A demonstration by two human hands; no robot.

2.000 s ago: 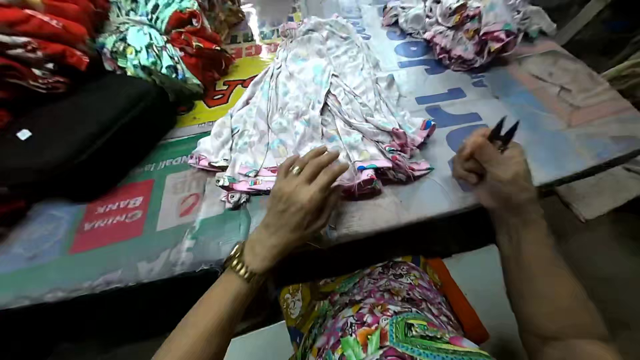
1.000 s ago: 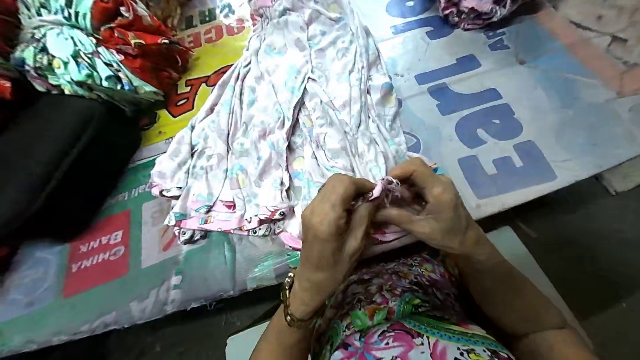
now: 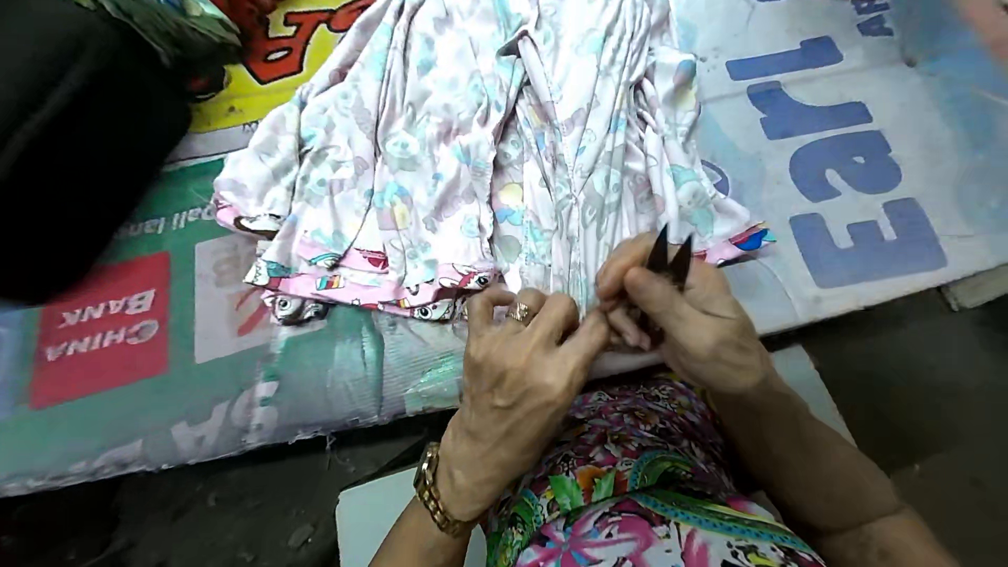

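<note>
A pale printed fabric garment (image 3: 425,150) with a pink patterned hem lies spread over the covered table. My left hand (image 3: 528,362), with a ring and a gold-coloured wristwatch, pinches the cloth at its near edge. Close against it, my right hand (image 3: 685,315) is curled around small dark thread snips (image 3: 669,256), whose two pointed blades stick up apart between thumb and fingers. The fingertips of both hands meet at the hem; the exact bit of cloth or thread between them is hidden.
Printed tarpaulin sheeting (image 3: 827,157) covers the table, whose near edge (image 3: 236,461) runs below the garment. A black bag or case (image 3: 79,142) stands at the upper left, with green cloth (image 3: 181,27) behind it. My patterned clothing (image 3: 614,488) is just below my hands.
Two seconds ago my right hand held the snips off to the right, away from the cloth. It has moved in beside my left hand at the hem. The view is now closer.
</note>
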